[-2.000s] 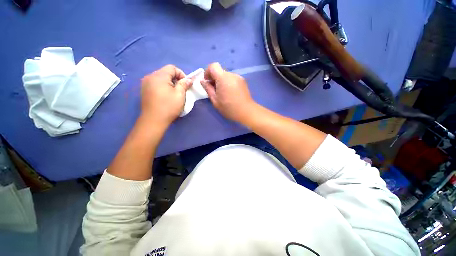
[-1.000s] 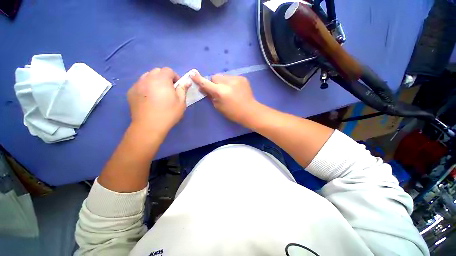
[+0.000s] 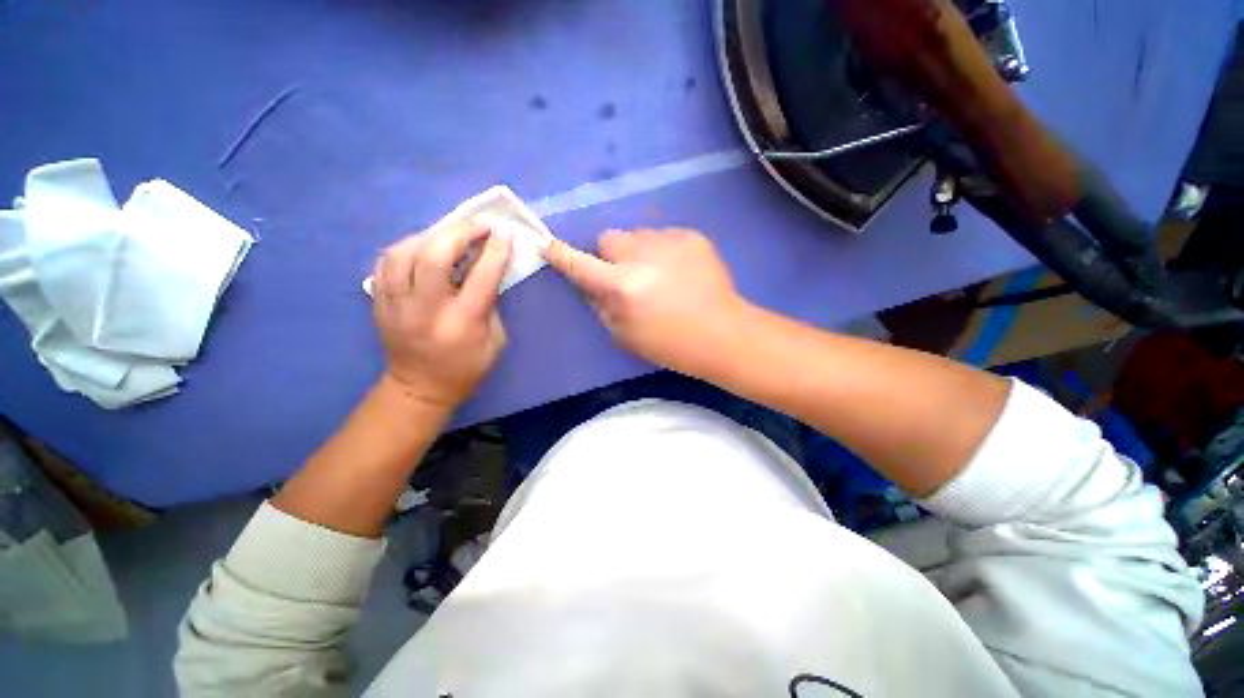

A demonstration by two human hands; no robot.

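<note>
A small white fabric piece [image 3: 524, 255] lies on the blue-violet table cover at mid-table, its pointed end at the top. My left hand [image 3: 443, 300] is on the piece, thumb and fingers pinching it and hiding much of its left part. My right hand [image 3: 669, 293] is at its right side, the extended index fingertip touching the edge and the other fingers curled; it does not grip the piece.
A fanned pile of white pieces [image 3: 130, 280] lies at the left. The steam iron [image 3: 819, 123] stands at the upper right, its black hose [image 3: 1078, 232] running to the right edge. A pale line [image 3: 648, 177] crosses the blue cover [image 3: 409, 55]. The table's front edge runs below my hands.
The piece has gone from being held folded between both hands to lying flatter on the cover. My right hand has let go except for a fingertip. The view has shifted, cutting off the top white pieces.
</note>
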